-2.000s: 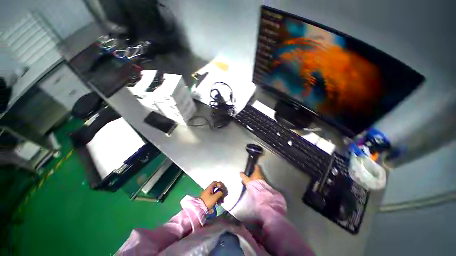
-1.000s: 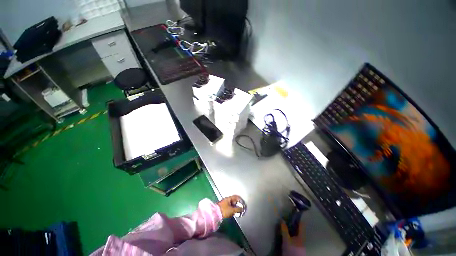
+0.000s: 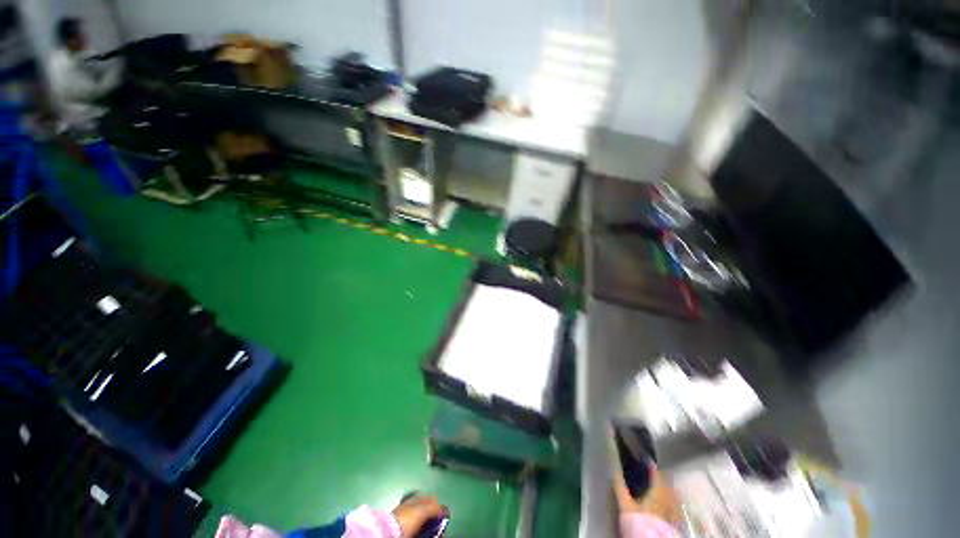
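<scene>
My left hand is at the bottom edge, over the green floor beside the desk, closed around a small dark thing that looks like a smartwatch unit; it is partly cut off. My right hand is over the grey desk at the lower right, with its fingers at the near end of a black smartphone. The grip is blurred but looks closed on it. White product boxes stand just beyond the phone.
A black crate with a white sheet stands left of the desk. Stacked black trays are at far left. A black stool, a back bench, a dark monitor and a seated person are also visible.
The view has swung left, away from the computer. My right hand has left the barcode scanner and is now at the smartphone by the boxes. My left hand still holds the small unit.
</scene>
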